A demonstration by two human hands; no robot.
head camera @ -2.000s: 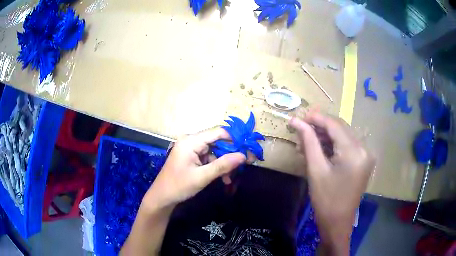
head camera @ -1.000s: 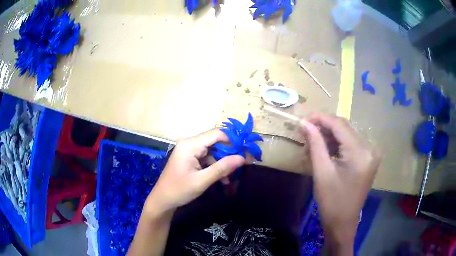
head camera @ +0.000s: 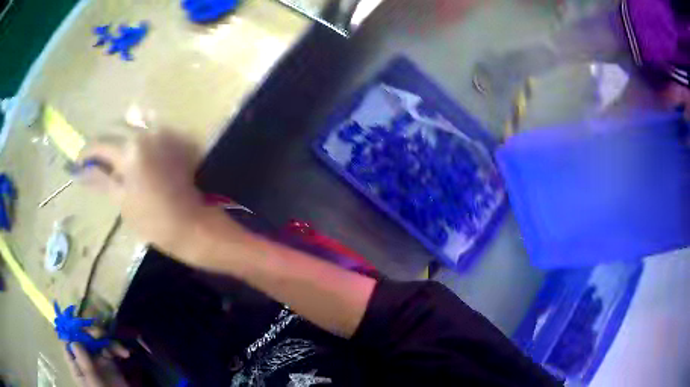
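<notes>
A blue spiky piece (head camera: 74, 325) is held in the fingers of my left hand (head camera: 97, 364), low at the left edge of the view. My right hand (head camera: 147, 178) is blurred over the bench beside the yellow tape (head camera: 63, 133). A small dark blue patch shows at its fingertips; whether it is gripped is unclear. The white glue dish (head camera: 57, 248) sits on the cardboard, with a thin pale stick (head camera: 56, 193) lying between it and my right hand.
Blue parts (head camera: 122, 39) and a rounded blue lump (head camera: 210, 7) lie at the bench's top. Beyond the bench edge stand a blue crate of blue parts (head camera: 420, 178), a plain blue bin (head camera: 598, 193) and another crate (head camera: 579, 325). A purple sleeve (head camera: 651, 34) shows top right.
The view has swung strongly to the right and tilted. My right hand has moved from near the dish to the tape; the stick it held no longer shows. My left hand still holds the spiky piece.
</notes>
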